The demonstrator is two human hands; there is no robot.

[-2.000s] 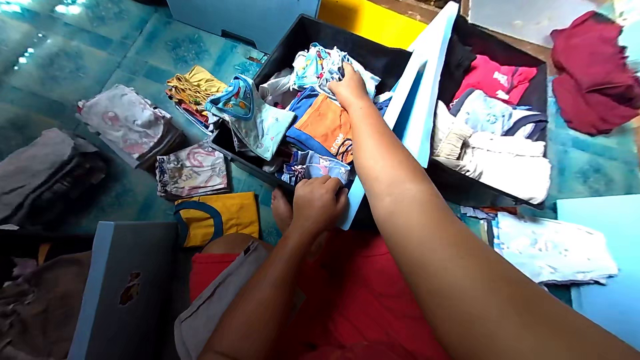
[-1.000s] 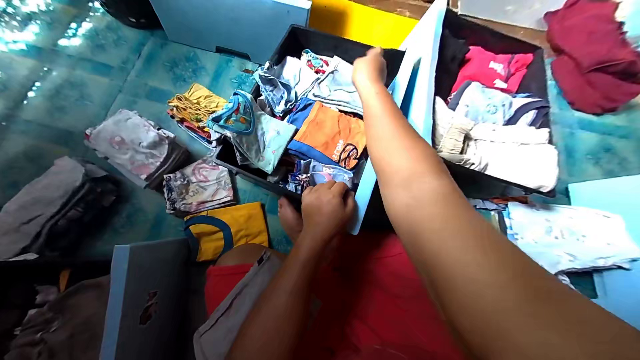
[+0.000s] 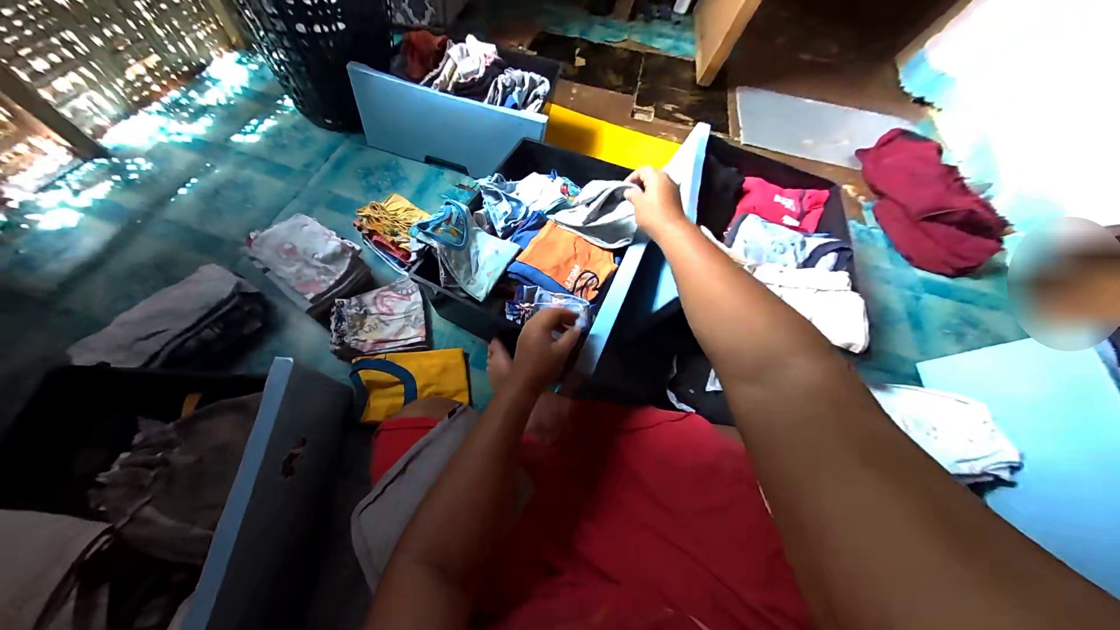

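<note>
A black drawer with a light blue front (image 3: 612,306) stands before me, filled with folded clothes. My right hand (image 3: 654,199) pinches the edge of a grey and white garment (image 3: 598,213) at the drawer's far right. My left hand (image 3: 544,348) is at the near end, beside a blue patterned folded garment (image 3: 547,303); whether it grips anything cannot be told. Between the hands lies an orange folded garment (image 3: 567,255) with dark print. A light blue printed garment (image 3: 468,249) hangs over the drawer's left wall.
Folded clothes (image 3: 381,317) and a yellow garment (image 3: 429,381) lie on the tiled floor at left. Another drawer (image 3: 844,219) stands at right, one (image 3: 271,420) at lower left, one (image 3: 446,114) behind. A maroon cloth (image 3: 932,201) and part of a person (image 3: 1072,284) are at far right.
My right hand has drawn back from the middle clothes to the drawer's right side and now has hold of a grey and white garment. The view has tilted up.
</note>
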